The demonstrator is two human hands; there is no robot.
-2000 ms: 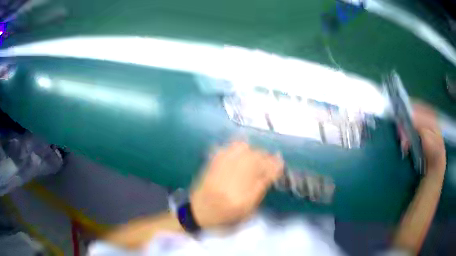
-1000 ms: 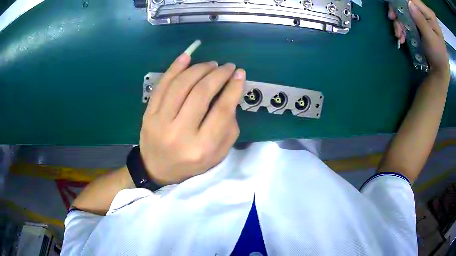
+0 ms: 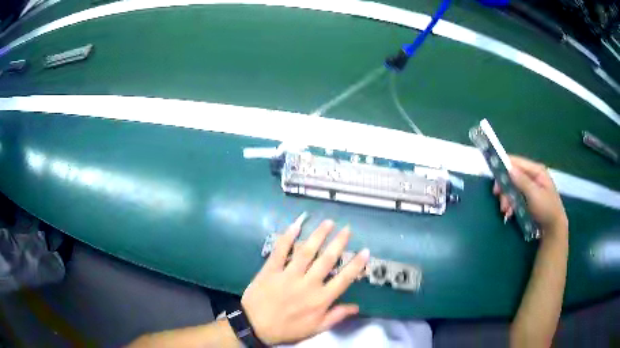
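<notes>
A silver six-position metal bar (image 3: pixel 391 273) lies flat on the green bench near its front edge. My left hand (image 3: pixel 299 289) is palm down over its left and middle part, fingers spread; the round sockets at its right end show. The fingers hide the rest, and firm contact is unclear. My right hand (image 3: pixel 537 197) holds a thin grey strip with a row of holes (image 3: pixel 504 178), tilted, with a white edge at its top. The silver fixture (image 3: pixel 364 187) sits on the bench beyond the bar, between my hands.
Clear air tubes (image 3: pixel 350 94) run from the fixture area to a dark connector on a blue hose (image 3: pixel 428 27). Loose grey bars lie far left (image 3: pixel 68 56) and far right (image 3: pixel 599 145). White stripes (image 3: pixel 170 112) cross the green surface. Grey floor shows at lower left.
The view has tilted up, showing the whole fixture and the hose. My left hand stays over the bar, its fingers now more spread. My right hand still holds the strip.
</notes>
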